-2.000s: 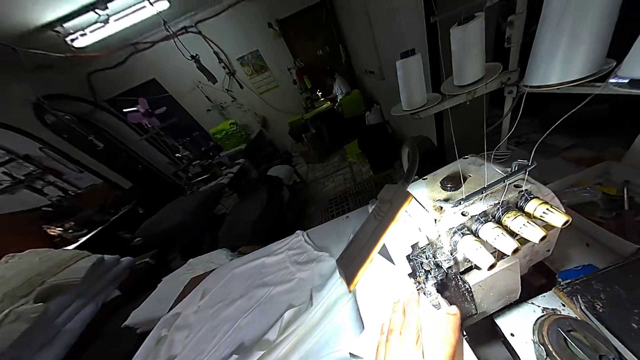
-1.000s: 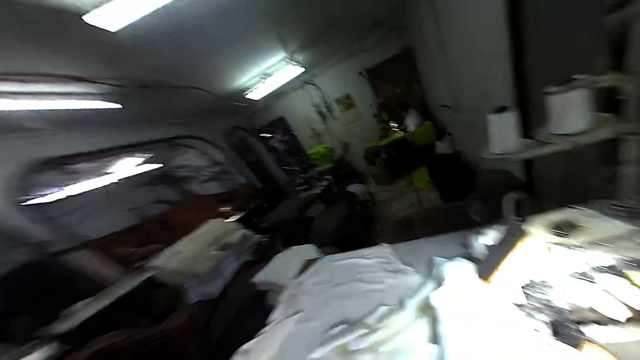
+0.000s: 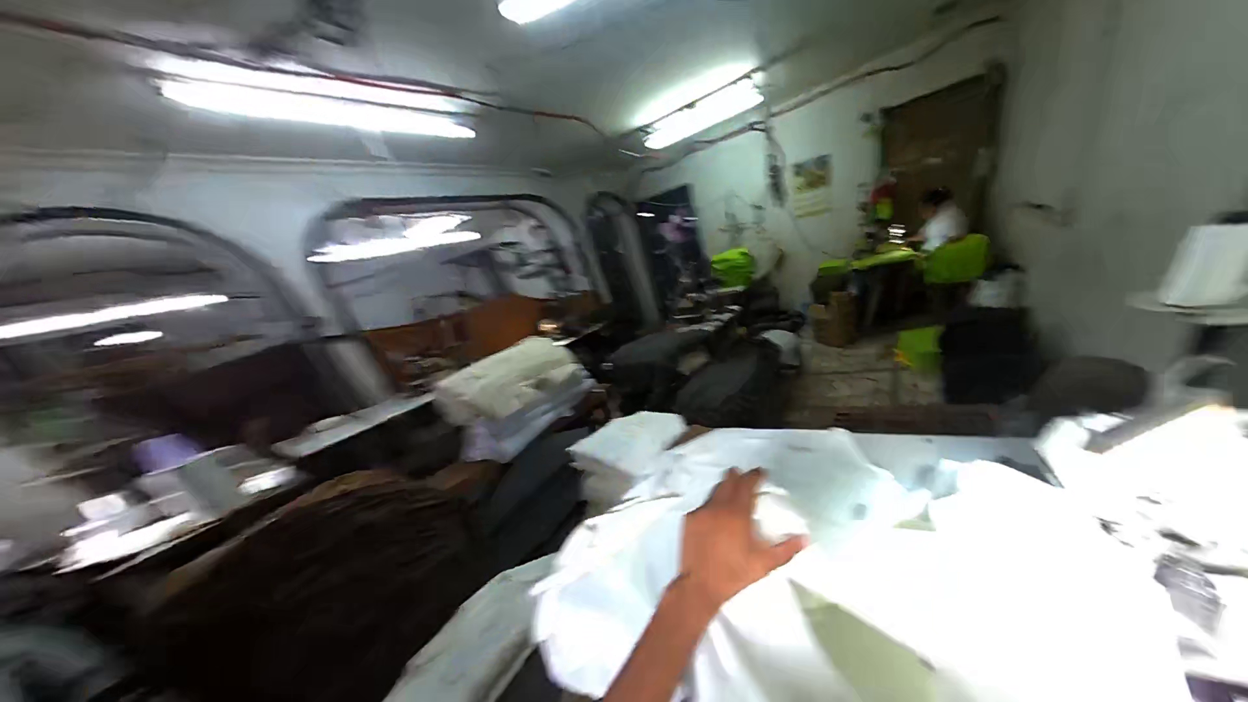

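Observation:
My left hand [image 3: 726, 541] rests on a heap of white fabric [image 3: 624, 575] spread over the work table, its thumb and fingers apart around a bunched bit of cloth. Whether it grips that cloth is unclear. My right hand is out of view. At the right edge the sewing machine [image 3: 1185, 585] is partly in view, blurred and washed out by its bright lamp. A folded white stack [image 3: 629, 444] lies just beyond the fabric heap.
A thread cone [image 3: 1204, 265] stands on a holder at the right. Farther left lie a pale cloth bundle [image 3: 512, 380] and a large dark heap [image 3: 331, 575]. In the back, a person [image 3: 942, 219] sits at a lit table beside a green-covered chair [image 3: 957, 259].
The view has swung left, so the sewing machine now sits at the right edge. My left hand now shows on the white fabric; the hand seen at the machine earlier is out of view.

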